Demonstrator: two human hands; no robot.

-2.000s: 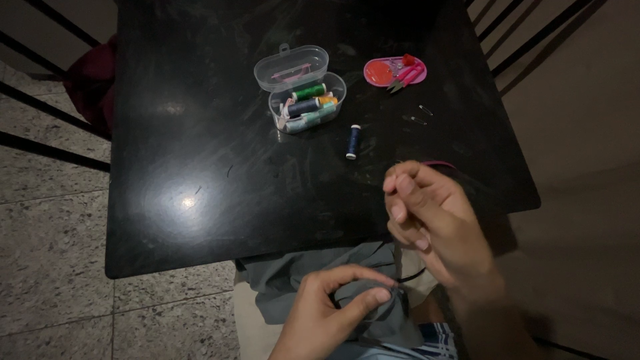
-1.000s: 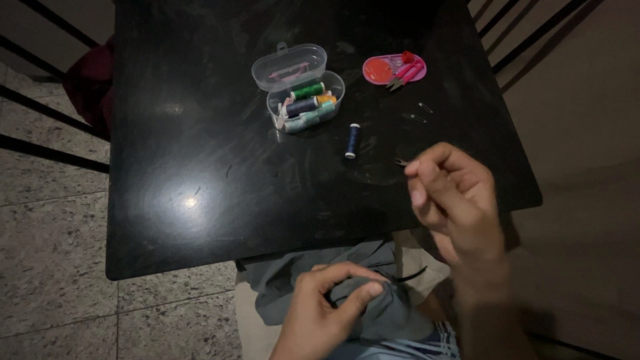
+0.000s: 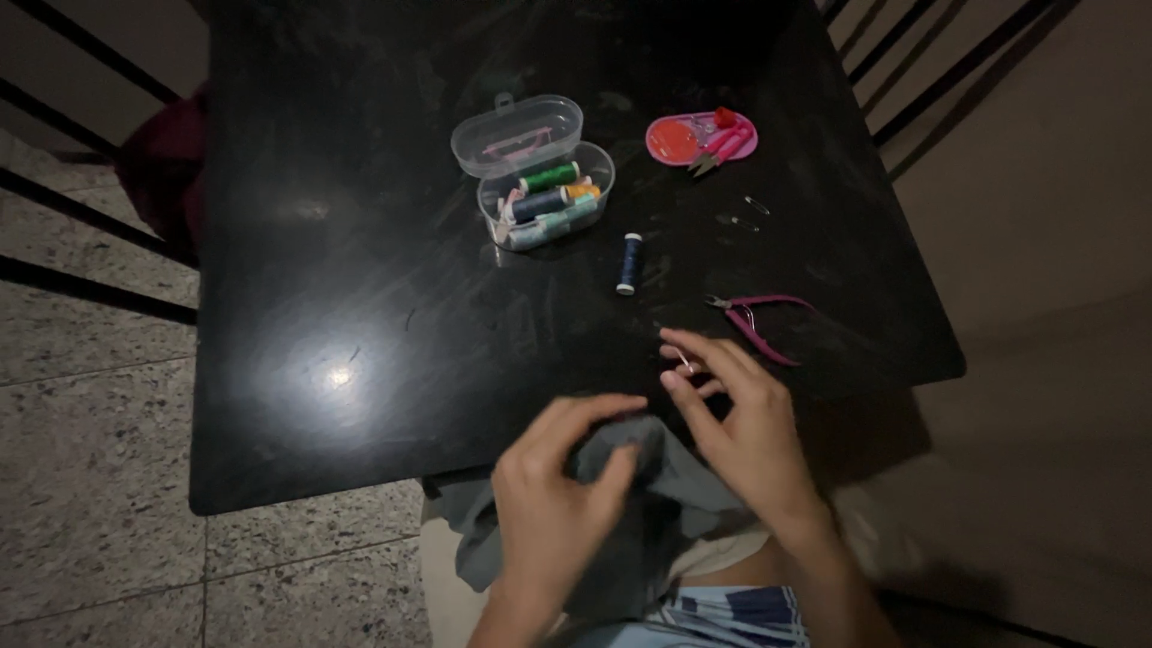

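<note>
A grey cloth (image 3: 630, 459) lies bunched over my lap and rises to the table edge. My left hand (image 3: 567, 477) is at its raised fold, thumb and fingers spread around it; whether it pinches the cloth is unclear. Just right of the fold, my right hand (image 3: 729, 396) holds a small, thin, shiny item (image 3: 684, 360), perhaps a needle or pin, among its fingers. Beyond that hand lie pink-handled nippers (image 3: 756, 319) with their jaws pointing left. A dark blue thread spool (image 3: 630, 264) rests on the table further back.
On the black table (image 3: 360, 234) stands an opened clear plastic box (image 3: 605, 193) of thread spools. Right of it, a pink tray (image 3: 660, 157) carries pink thread snips (image 3: 720, 148). Safety pins (image 3: 756, 206) lie nearer. Dark chair bars (image 3: 90, 216) flank the left side.
My right hand has moved left, near the cloth, and the nippers now lie in view on the table. My left hand's fingers have spread apart, and the cloth fold is higher.
</note>
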